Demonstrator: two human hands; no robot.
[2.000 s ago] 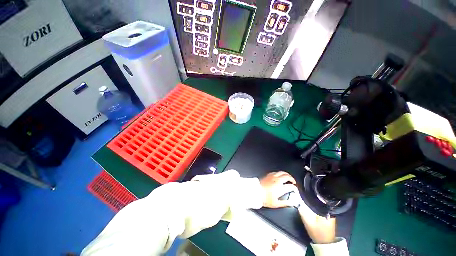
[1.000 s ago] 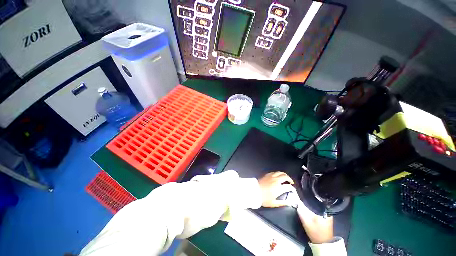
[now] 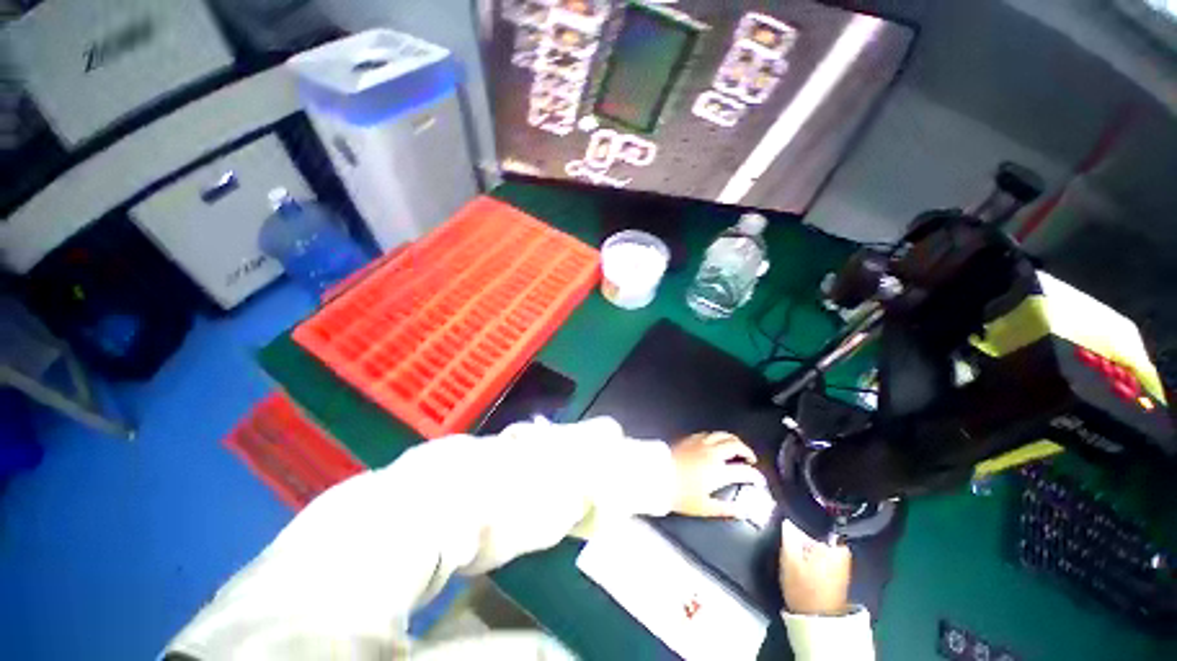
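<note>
My left hand (image 3: pixel 710 475), in a pale sleeve, has curled fingers beside the ring light (image 3: pixel 826 497). A small glaring white patch with a dark part lies at its fingertips; I cannot tell what it is. My right hand (image 3: pixel 816 571) reaches up from the bottom edge, its fingers hidden under the ring light and microscope head (image 3: pixel 955 426). No module is clearly visible at either hand. The monitor (image 3: pixel 697 97) shows a blurred magnified board. The black base plate (image 3: pixel 665 387) lies beneath. A white paper sheet (image 3: pixel 645 581) with small red-brown bits lies at the front.
A slotted red tray (image 3: pixel 452 310) stands left, with a smartphone (image 3: pixel 532 391) beside it. Behind are a tub (image 3: pixel 634 269) and a clear bottle (image 3: pixel 729 269). A keyboard (image 3: pixel 1091 536) and a dark module row (image 3: pixel 975 642) lie right. A second red tray (image 3: pixel 291 452) is below the table edge.
The view has shifted and blurred. My right hand sits slightly lower beneath the ring light, with more of its back showing. The bright and orange blurs low on the monitor are gone.
</note>
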